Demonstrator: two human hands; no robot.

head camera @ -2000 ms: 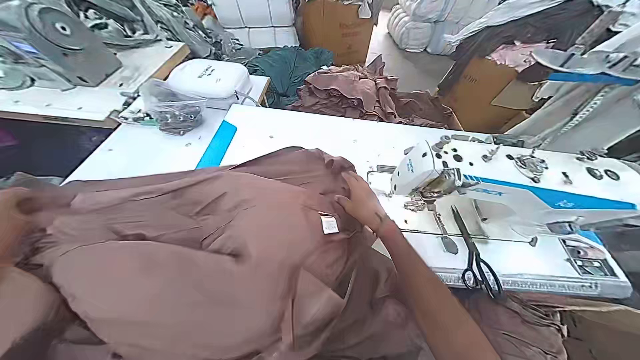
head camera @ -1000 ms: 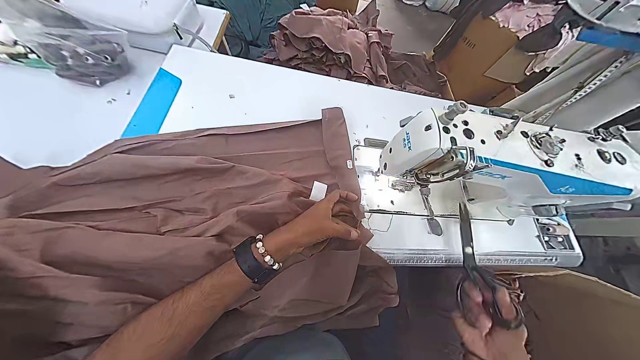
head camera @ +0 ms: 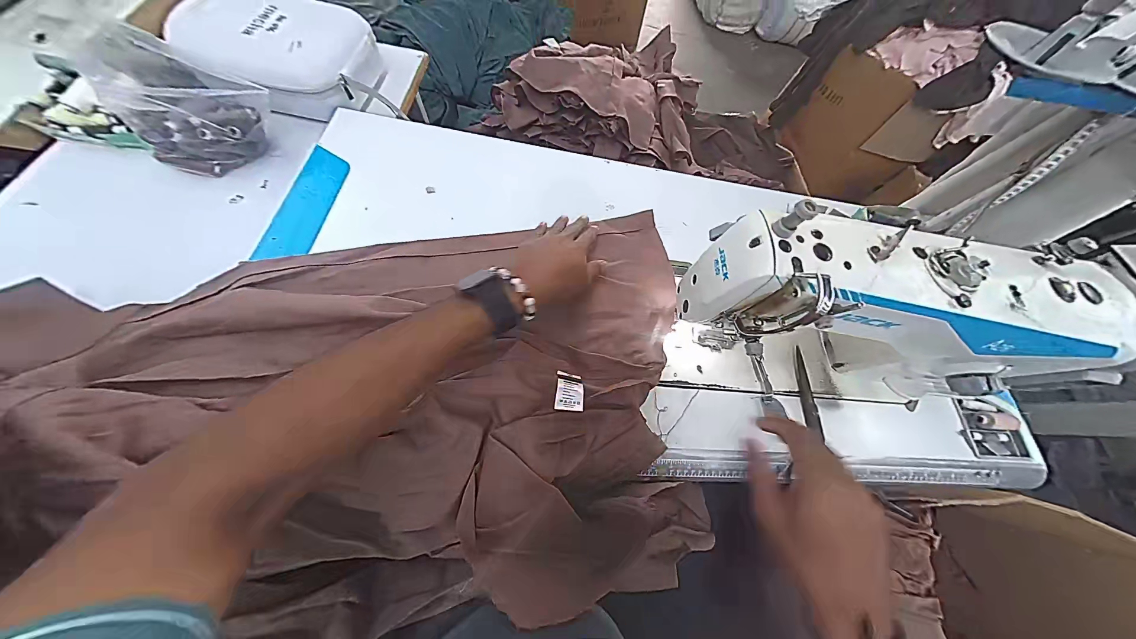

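Observation:
A brown fabric garment (head camera: 444, 373) with a white care label (head camera: 570, 391) lies spread over the sewing table, its right edge beside the needle area of a Jack sewing machine (head camera: 905, 302). My left hand (head camera: 559, 262), with a dark wristband and a beaded bracelet, rests flat on the cloth near its top edge, fingers slightly spread. Blurred, my right hand (head camera: 821, 524) is over the front edge of the machine bed, thumb and forefinger apart. Beside its fingertips the blade of black scissors (head camera: 808, 390) points away from me; the handles are mostly hidden by that hand.
A clear plastic bag of small dark parts (head camera: 209, 133) and a white case (head camera: 275, 53) are at the upper left. Brown cloth pieces (head camera: 603, 106) are heaped behind the table. Cardboard boxes stand at the back right (head camera: 843, 115) and lower right (head camera: 1038, 559).
My left hand has gone from pinching the cloth near the label to lying flat close to its far edge. My right hand, at the scissors' handles one second ago, now has its fingers extended.

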